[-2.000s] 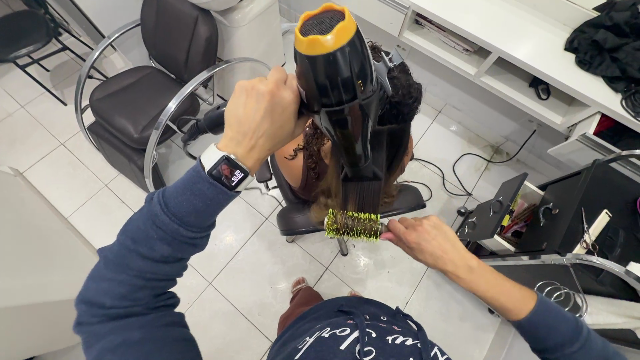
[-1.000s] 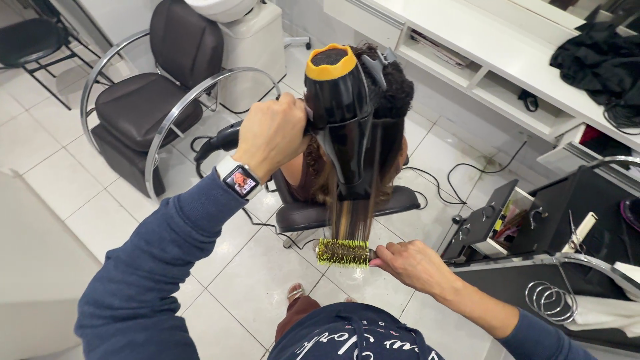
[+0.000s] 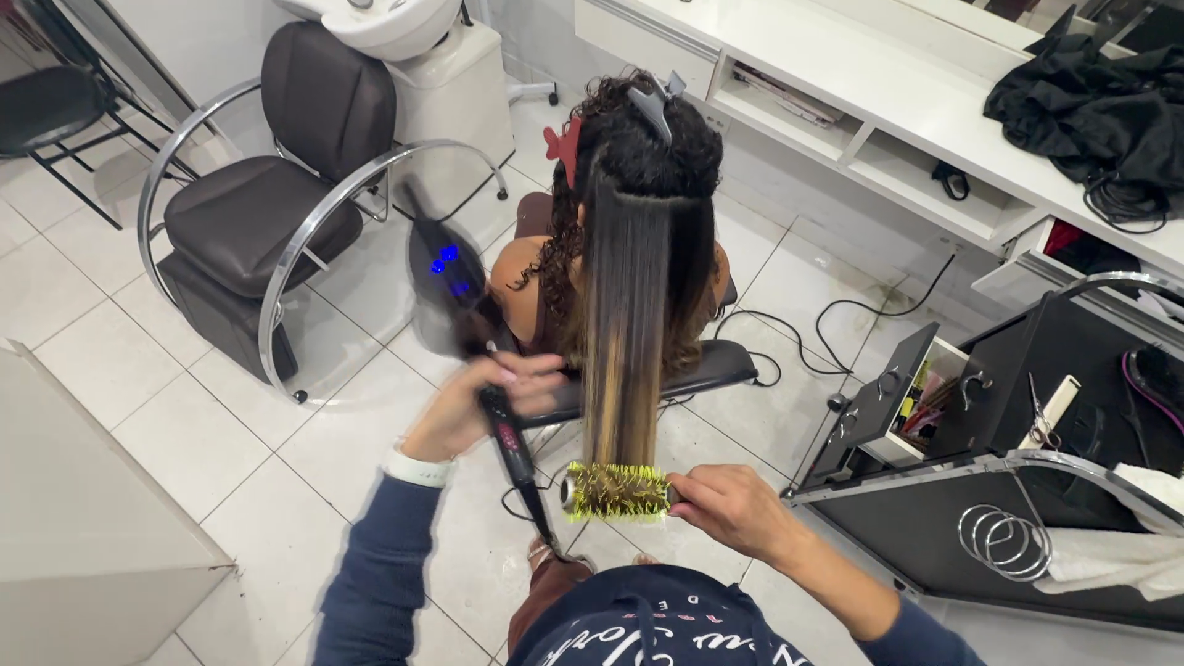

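My left hand (image 3: 499, 393), blurred and with fingers spread, supports a black hair dryer (image 3: 453, 277) around the top of its handle. The dryer's blurred body with blue lights lies up and left of the hand, its handle and cord hanging below. My right hand (image 3: 731, 509) grips a round brush with yellow-green bristles (image 3: 615, 492), level at the ends of a straight lock of hair (image 3: 629, 324), dark above and blond below. The seated person faces away; curly hair is held up by a grey clip (image 3: 654, 111) and a red clip (image 3: 564, 153).
An empty salon chair (image 3: 268, 217) stands at left beside a white washbasin (image 3: 388, 28). A white counter (image 3: 888, 111) runs along the wall at upper right. At right is a black trolley (image 3: 1008, 370) with an open drawer, scissors (image 3: 1043, 421) and a comb. A cord crosses the tiled floor.
The dryer has moved from over the hair to its left and turned, and my left hand has lowered. Its grip has loosened from a closed fist. The brush remains at the hair ends.
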